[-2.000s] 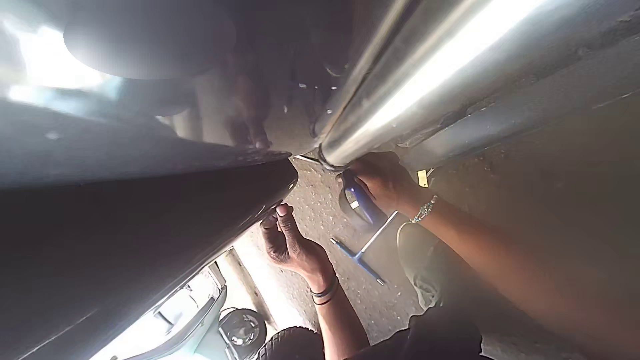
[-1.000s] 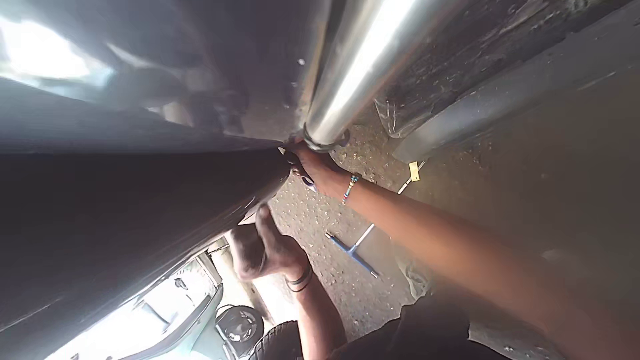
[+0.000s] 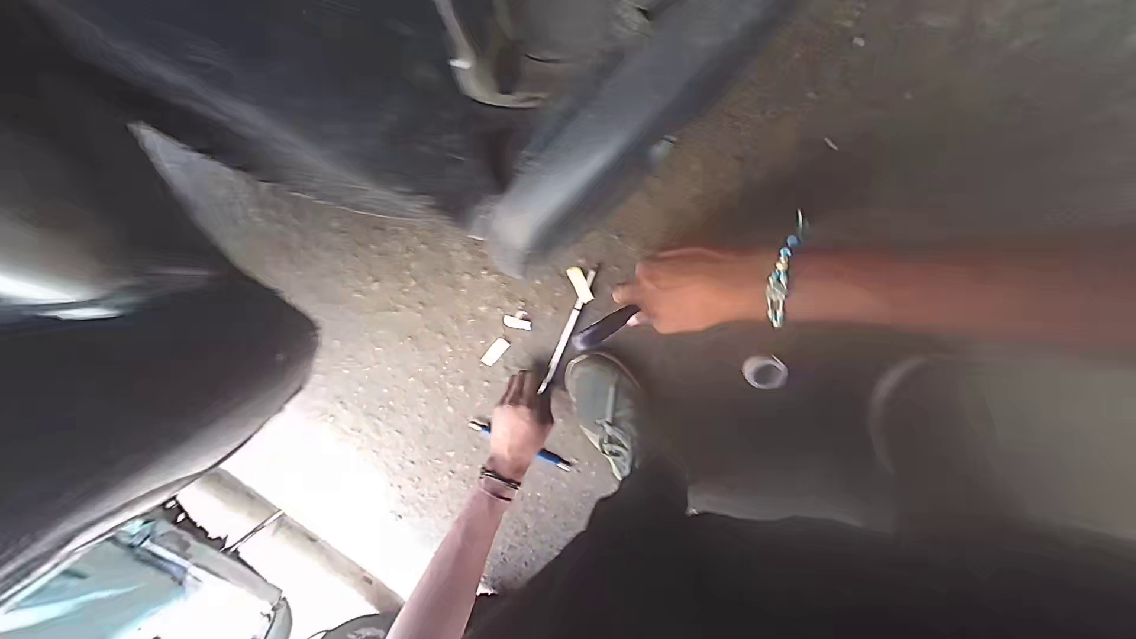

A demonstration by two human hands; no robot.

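Note:
My left hand (image 3: 519, 430) lies over the blue crossbar (image 3: 555, 460) of a T-handle tool, whose thin metal shaft (image 3: 564, 344) runs up from my fingers. Whether the fingers are closed around it is hidden. To the right, my right hand (image 3: 688, 291), with a beaded bracelet at the wrist, grips one end of a blurred, dark blue-handled tool (image 3: 605, 328) just above my shoe. A pale yellow piece (image 3: 579, 284) lies at the shaft's far end. Two small whitish pieces (image 3: 517, 323) (image 3: 495, 351) are on the rough ground left of the shaft.
A dark, curved vehicle body panel (image 3: 160, 399) fills the left side. A long grey bar-like part (image 3: 612, 133) slants above the hands. My shoe (image 3: 603, 408) is between and below the hands. A whitish ring (image 3: 765, 372) is at the right, and part of another vehicle (image 3: 151, 577) shows at lower left.
Both hands have left the vehicle's panel edge and come down near the ground. My left hand now covers the T-handle tool, which lay untouched before. The view has shifted strongly.

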